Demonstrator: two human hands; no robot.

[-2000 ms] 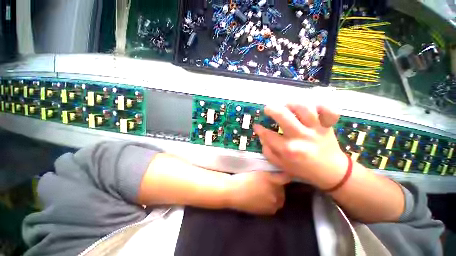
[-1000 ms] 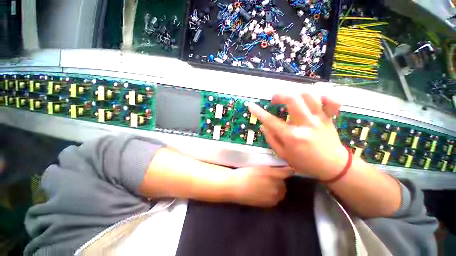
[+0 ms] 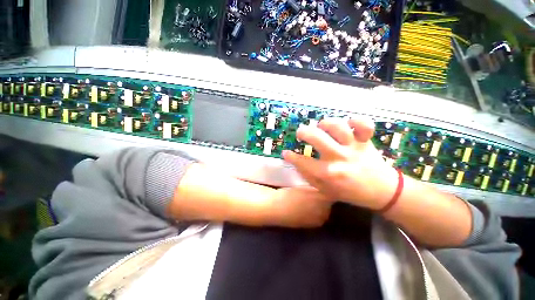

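A green circuit board panel (image 3: 258,126) with yellow and white block parts lies in the conveyor channel. My right hand (image 3: 343,167), bare with a red band at the wrist, is over this panel and covers part of it. Its thumb and index finger are apart at the boards, its other fingers are bent, and no part shows between them. My left hand (image 3: 302,206) is low at the conveyor's near edge, partly hidden by my right hand. Its fingers are turned in, and I cannot see whether it holds anything.
More panels (image 3: 111,108) line the channel left and right, with a grey gap (image 3: 220,120) left of my hands. Beyond the pale rail (image 3: 146,67) are a black tray (image 3: 258,42) of mixed components, small leaded parts (image 3: 196,29), yellow wires (image 3: 425,50) and a silver strip (image 3: 469,76).
The whole view has shifted, so tray and boards sit higher and further right. My right index finger has bent back from its outstretched pose. My left hand is now more hidden behind the right.
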